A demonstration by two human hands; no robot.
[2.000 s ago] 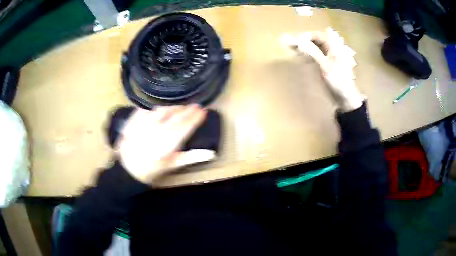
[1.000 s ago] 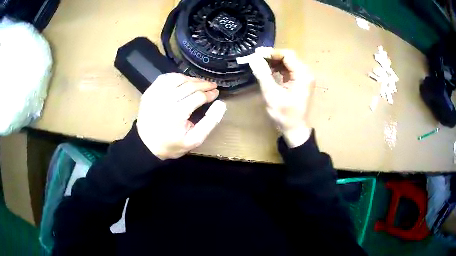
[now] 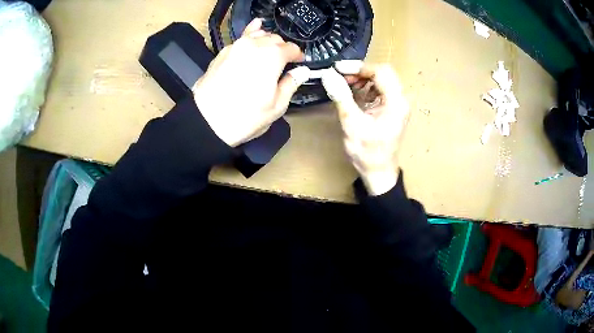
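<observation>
A black fan head (image 3: 332,45) with a radial grille and a lit digital display (image 3: 305,16) lies on the tan bench, cut off by the top edge. Its black oblong base (image 3: 176,62) extends under my left forearm, and its other end shows below my left hand. A small white strip (image 3: 315,74) lies across the front rim. My left hand (image 3: 251,84) pinches the strip's left end between thumb and finger. My right hand (image 3: 371,107) pinches its right end. The fingertips hide part of the rim.
Loose white strips (image 3: 501,104) lie on the bench at right. Beyond them are another black unit (image 3: 568,133) and a thin green stick (image 3: 549,179). A white plastic-wrapped bundle (image 3: 25,71) is at far left. Green crates (image 3: 49,227) and a red stool (image 3: 508,266) stand below the bench edge.
My left hand has moved up from the fan's lower side to the rim and now holds the strip too. The strip in my right hand has come down level along the rim.
</observation>
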